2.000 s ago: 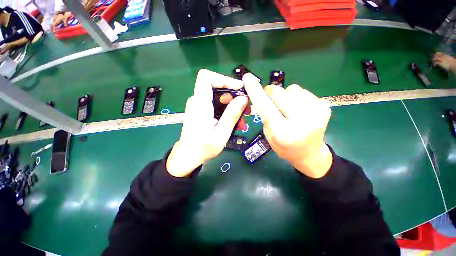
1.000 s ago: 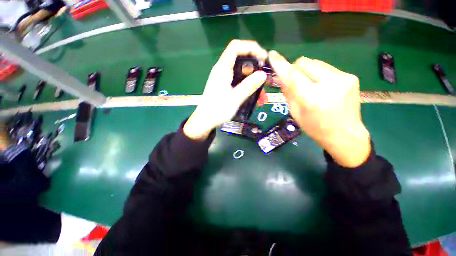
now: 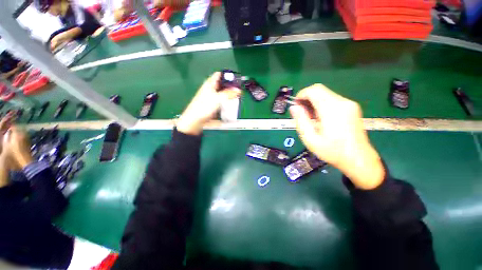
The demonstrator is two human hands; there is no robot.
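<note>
My left hand [image 3: 202,108] holds a black keypad phone [image 3: 230,79] over the belt, with a round pale spot near its top; its lower part looks pale and blurred. My right hand [image 3: 338,134] is closed around thin tweezers [image 3: 292,99], whose tips point left, apart from the held phone. A dark reddish shape shows at the fingers; I cannot tell what it is. Two keypad phones, one lying left [image 3: 267,153] and one partly under my right hand [image 3: 303,166], rest on the green bench. Pale oval rings lie beside them, one above [image 3: 288,142] and one below [image 3: 263,181].
Phones lie on the belt, at centre [image 3: 256,89], [image 3: 282,100], left [image 3: 148,104] and right [image 3: 400,94]. A smartphone [image 3: 110,142] and a dark parts pile [image 3: 58,158] lie left, near a neighbour's hands [image 3: 17,146]. Red trays [image 3: 388,20] and a black box [image 3: 246,22] stand behind.
My hands have moved apart; the left carries the held phone left, and the right has drawn away with the tweezers now visible. The view has also shifted, showing more of the neighbour.
</note>
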